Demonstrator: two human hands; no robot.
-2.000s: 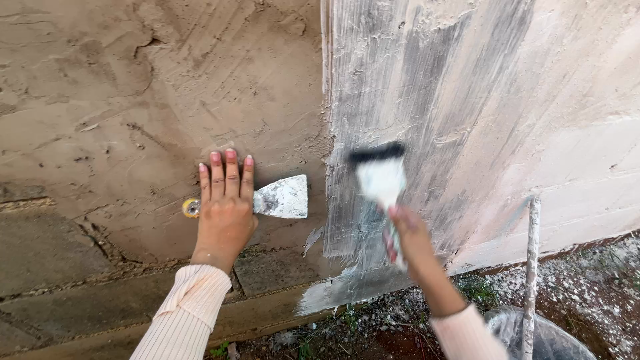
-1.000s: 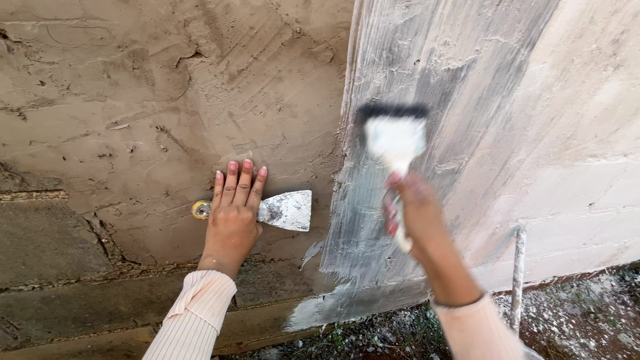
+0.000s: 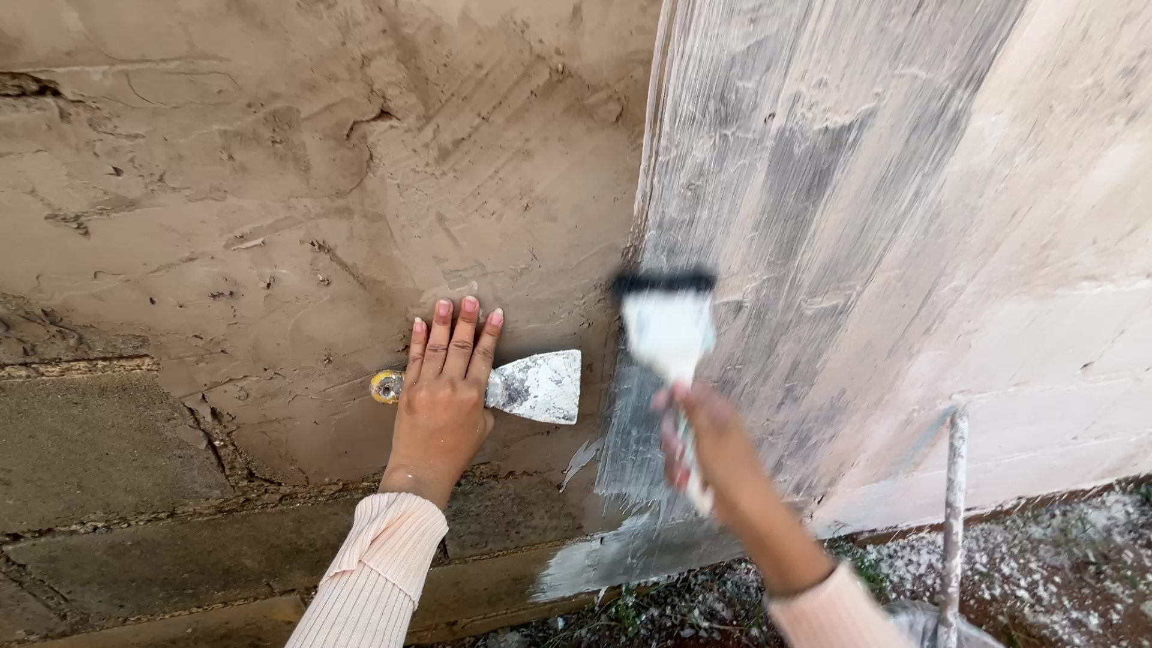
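My left hand (image 3: 443, 405) lies against the bare brown wall (image 3: 270, 225), its fingers pointing up, with a putty knife (image 3: 540, 387) held flat beneath the palm. The knife's paint-spattered blade sticks out to the right, and its yellow-ringed handle end shows on the left. In my right hand (image 3: 706, 441) is a wide paintbrush (image 3: 670, 328), blurred, with dark bristles upward and a white-smeared body. The bristles are at the left edge of the streaky white coat (image 3: 810, 207), where it meets the brown surface. Grey shows through the brushed streaks.
A paint-spattered pole (image 3: 956, 522) leans at the lower right, its foot by a partly visible translucent container (image 3: 931, 621). Spattered soil with small plants (image 3: 1062, 558) runs along the wall's base. Blocks with rough joints (image 3: 108, 450) show at the lower left.
The paintbrush in my right hand has moved left and down across the wall since a second ago, to the edge of the white coat. My left hand stays on the wall with the putty knife.
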